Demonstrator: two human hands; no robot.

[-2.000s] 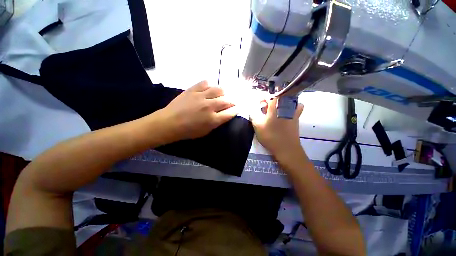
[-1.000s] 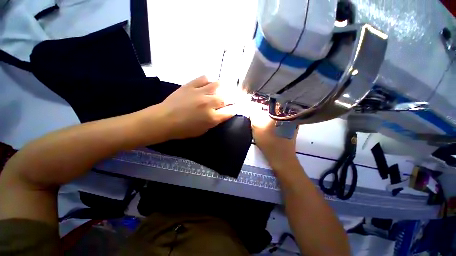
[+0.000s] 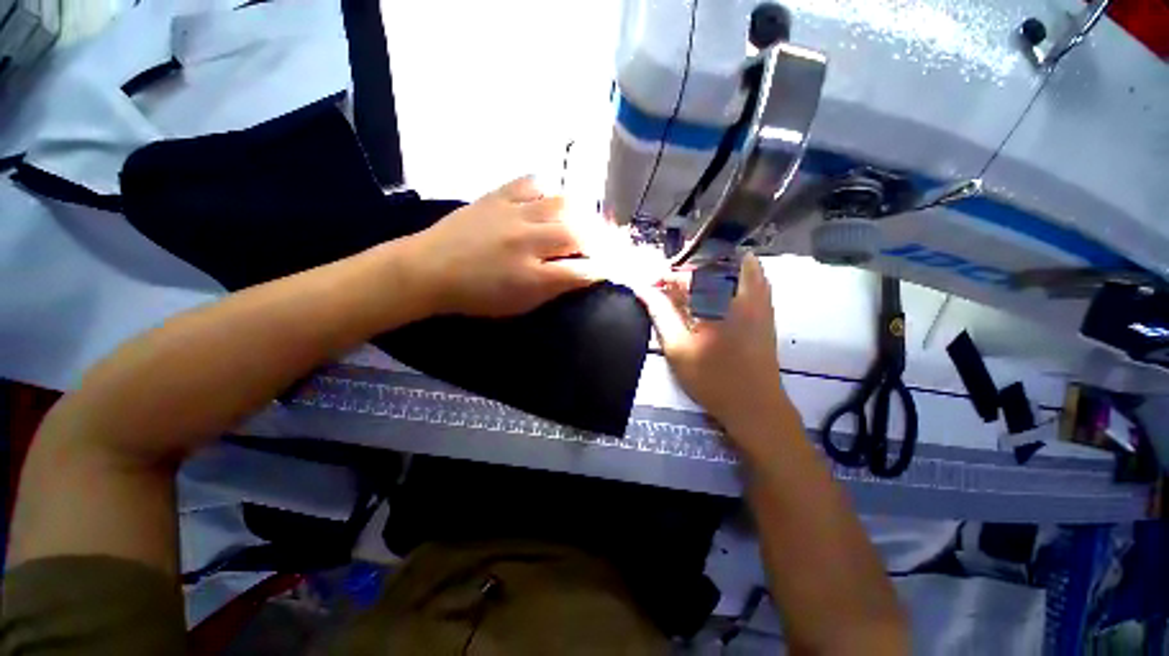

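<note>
A black fabric panel (image 3: 538, 365) lies on the white table, its right corner bulging up beside the needle area. My left hand (image 3: 506, 250) lies on the panel with its fingertips towards the needle. My right hand (image 3: 721, 340) is just right of the needle area, its fingers partly behind a small grey block (image 3: 713, 292). Glare hides its fingertips and whatever they touch. The white sewing machine (image 3: 731, 115) with a blue stripe stands over both hands. The presser foot area (image 3: 651, 238) is brightly lit and unclear.
Black shears (image 3: 885, 385) lie right of my right hand. Small black offcuts (image 3: 977, 374) lie further right. White pieces with black strips (image 3: 77, 269) are piled at left. A tape-measure scale (image 3: 423, 402) runs along the table's front edge. A small box-like item (image 3: 1090, 417) is at far right.
The view has shifted, so the machine head appears higher and further left than a second ago. The panel's right corner now bulges up more. Both hands stay near the needle.
</note>
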